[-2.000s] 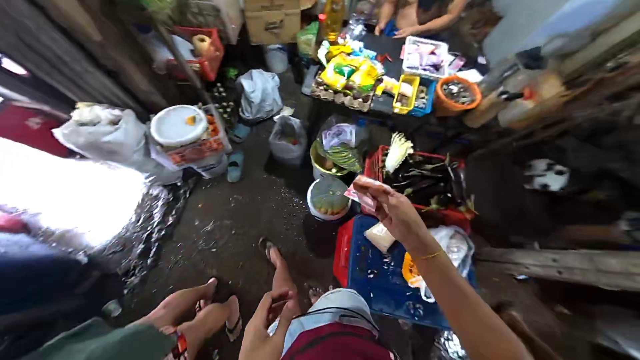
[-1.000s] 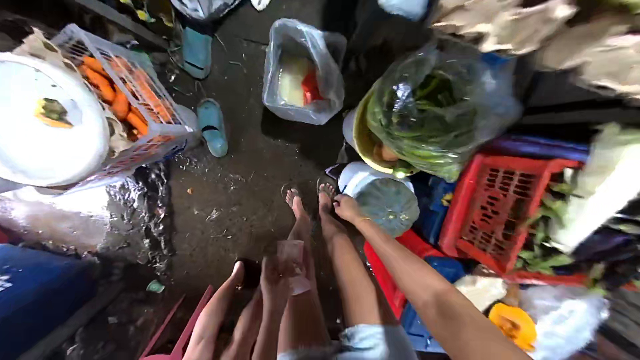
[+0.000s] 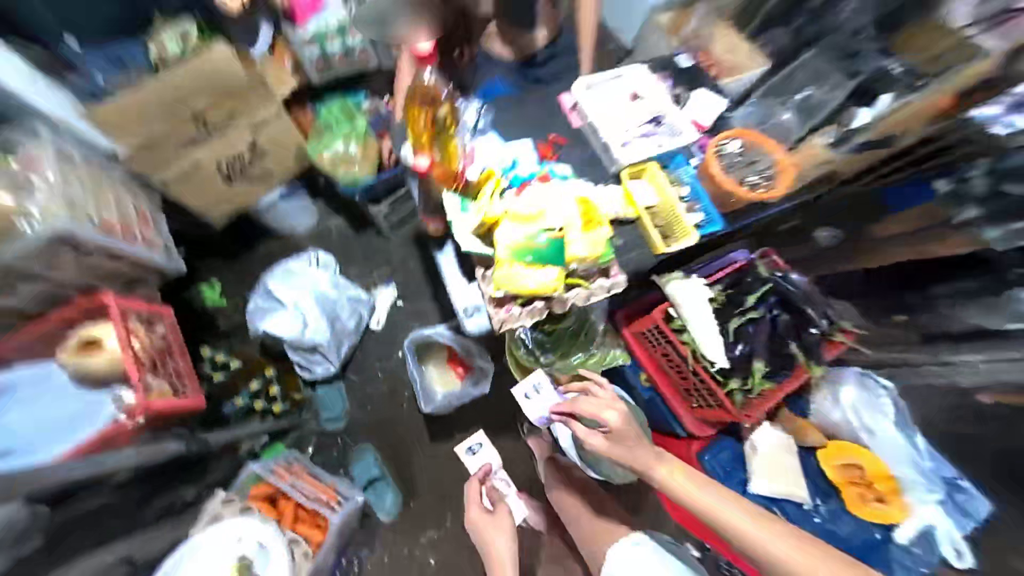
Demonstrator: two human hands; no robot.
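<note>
Near the lower middle of the head view, my left hand (image 3: 490, 516) grips a pale banknote (image 3: 478, 453) that looks folded or doubled, its upper part sticking up past the fingers. To the right and a little higher, my right hand (image 3: 604, 416) pinches another pale banknote (image 3: 534, 395) by its right edge. The two notes are apart. Under my right hand lies a white bucket (image 3: 628, 468), partly covered by the hand and forearm. A leafy green vegetable in clear plastic (image 3: 568, 340) is just beyond that hand.
A red crate (image 3: 680, 372) of eggplants stands right, near a cut squash (image 3: 862, 482). Ahead, yellow packets (image 3: 532, 248) rest on egg trays beside small baskets (image 3: 660, 208). A lined bin (image 3: 448, 370), slippers (image 3: 374, 482) and a carrot crate (image 3: 296, 508) are left. A person is at the far table.
My right hand was low by the bucket without a visible note one second ago; now it is raised with a banknote. The view has tilted up strongly.
</note>
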